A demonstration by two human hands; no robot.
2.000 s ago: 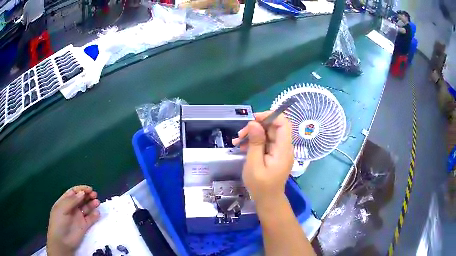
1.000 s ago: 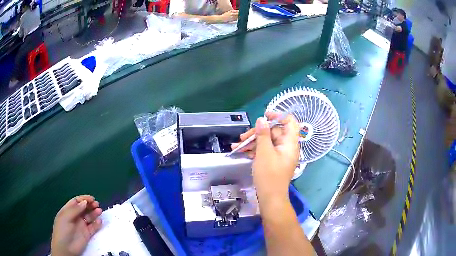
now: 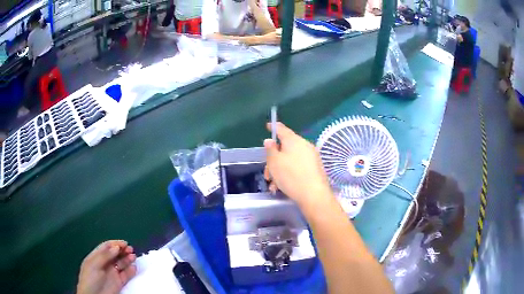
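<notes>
The grey-white screw feeder (image 3: 267, 218) sits in the blue tray (image 3: 198, 229), its top compartment open and its metal head in front. My right hand (image 3: 293, 163) is over the feeder's right rear part and holds a thin pale rod (image 3: 274, 122) that points up and away. The rod's lower end is hidden by my fingers. My left hand (image 3: 108, 267) is at the lower left over the white mat (image 3: 150, 277), fingers curled and thumb near the fingertips. I cannot tell whether it holds a small thing. A black screwdriver (image 3: 188, 278) lies between the mat and the tray.
A white desk fan (image 3: 357, 161) stands right of the feeder. A clear bag (image 3: 202, 172) lies at the tray's back left. The green conveyor (image 3: 143, 189) runs behind, with a white parts tray (image 3: 54, 135) across it. People sit or stand at the far benches. Another bag (image 3: 396, 72) stands farther back.
The view has shifted, so the feeder and tray appear lower and farther right. My right hand has turned the rod from slanting across the feeder to nearly upright. My left hand keeps its curled pose.
</notes>
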